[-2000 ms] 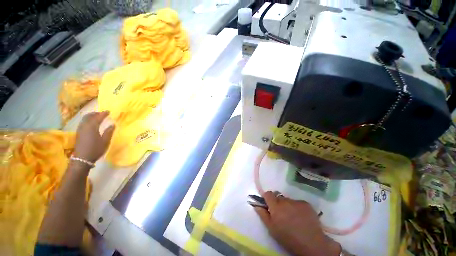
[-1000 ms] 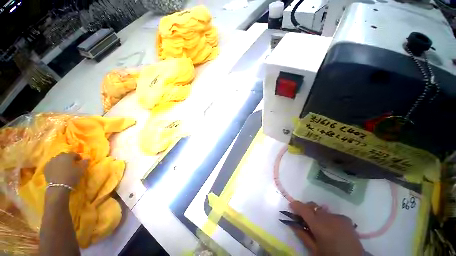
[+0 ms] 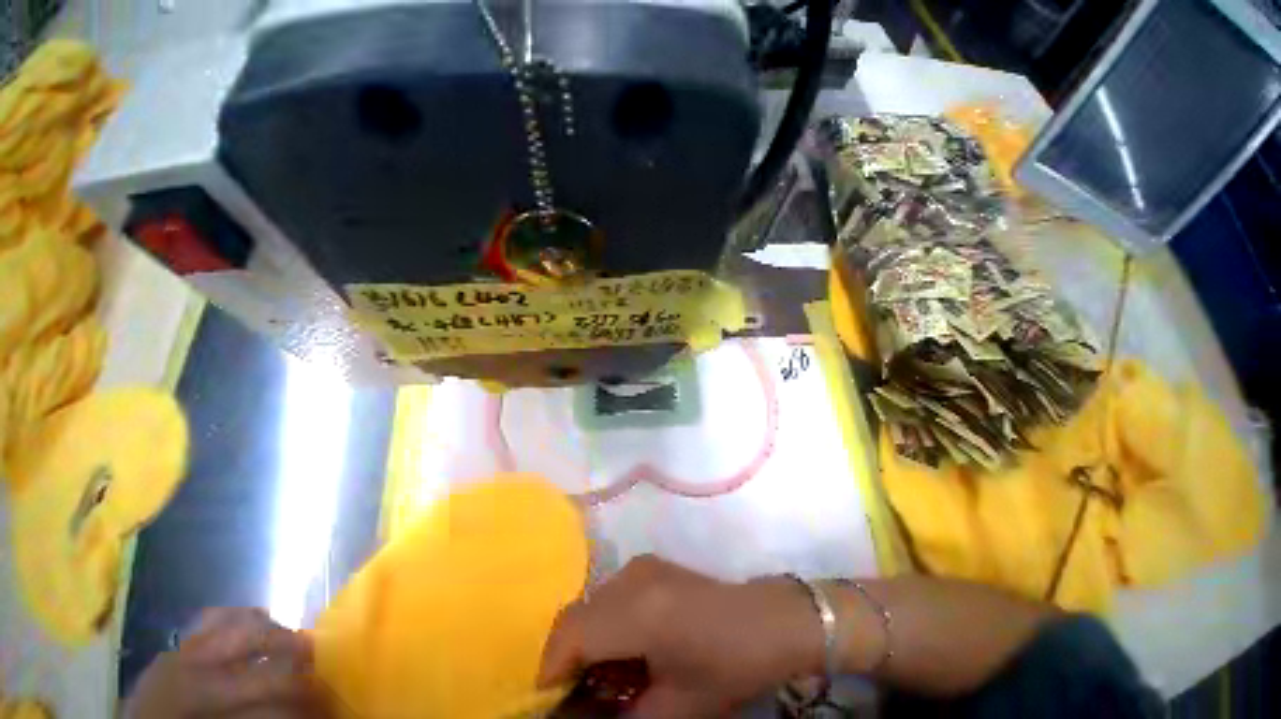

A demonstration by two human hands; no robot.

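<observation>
A yellow fabric panel (image 3: 450, 590) is stretched between my two hands over the front left of the white placement template (image 3: 731, 541). My left hand (image 3: 225, 667), cut off by the bottom edge, is at the panel's left side. My right hand (image 3: 660, 632) grips its lower right part. A dark reddish object shows under my right fingers; I cannot tell what it is. The grey-green label clamp (image 3: 639, 399) sits under the pattern sewer's head (image 3: 478, 169), beyond the panel. The template's pink curved outline shows around the clamp.
Finished yellow panels (image 3: 92, 492) lie at the left. On the right, a long label bundle (image 3: 955, 281) rests beside and on a yellow panel pile (image 3: 1180, 478), with a thin brown cord over it. A control screen (image 3: 1159, 120) stands upper right.
The view has swung right. My left hand has come from the yellow heap on the left to the machine front. A yellow panel is now between both hands, and my right hand is nearer the front edge.
</observation>
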